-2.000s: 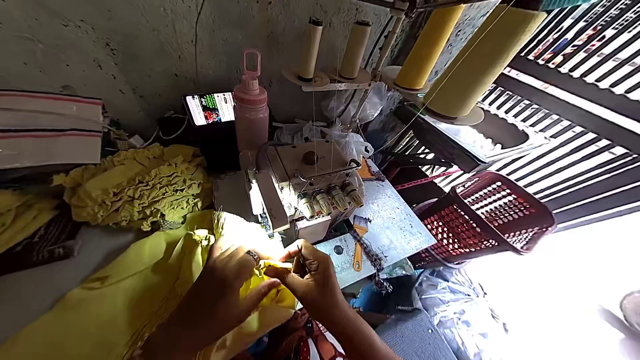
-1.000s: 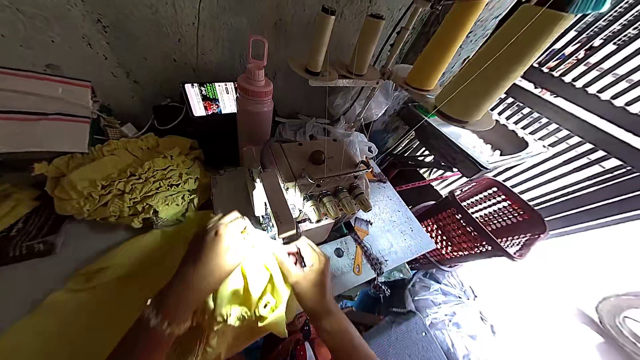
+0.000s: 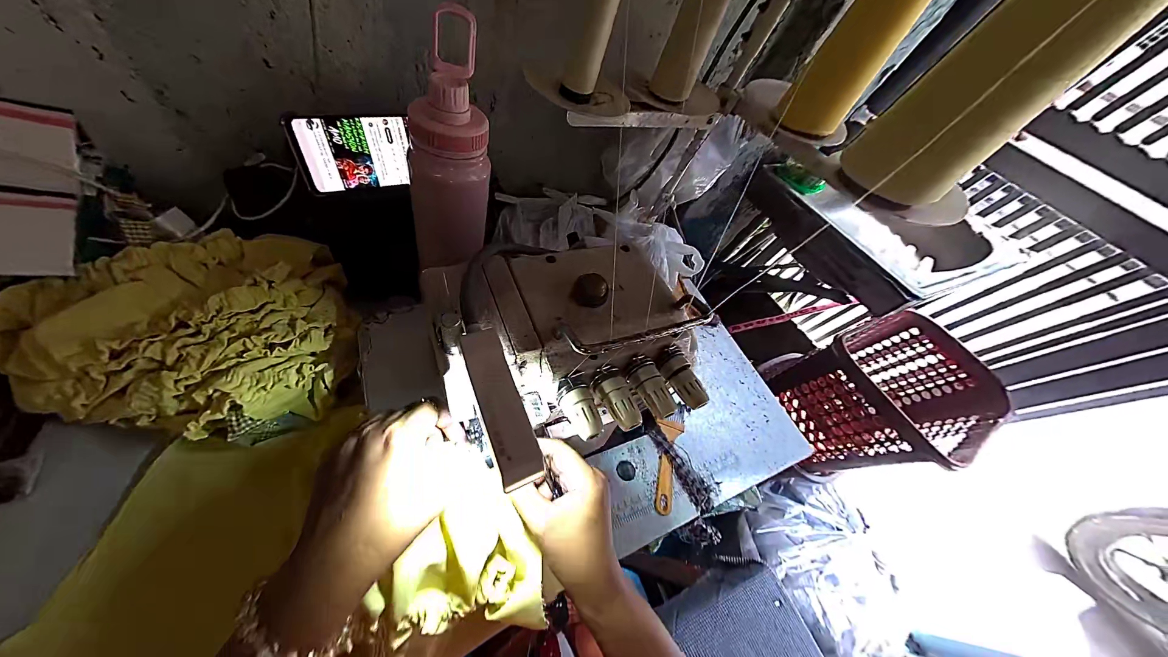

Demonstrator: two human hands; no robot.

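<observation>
An overlock sewing machine (image 3: 584,310) stands in the middle, its lamp lighting the needle area. Yellow fabric (image 3: 474,557) with a ruffled edge hangs below the needle area. My left hand (image 3: 401,474) is on this fabric, left of the presser area; its fingertips are washed out by glare. At the front end of the machine's long flat arm is my right hand (image 3: 566,502), fingers bent at the fabric's right edge, with a small dark thing between thumb and finger that I cannot make out. More yellow cloth (image 3: 201,529) spreads to the left.
A gathered yellow fabric pile (image 3: 182,338) lies left. A pink bottle (image 3: 450,182) and a lit phone (image 3: 351,153) stand behind. Thread cones (image 3: 985,100) rise above right. An orange-handled brush (image 3: 665,474) lies on the machine table, beside a dark red plastic basket (image 3: 903,392).
Two seconds ago both hands held the fabric in front of the machine; now they are up against it, my left hand at the needle area. The view has moved closer.
</observation>
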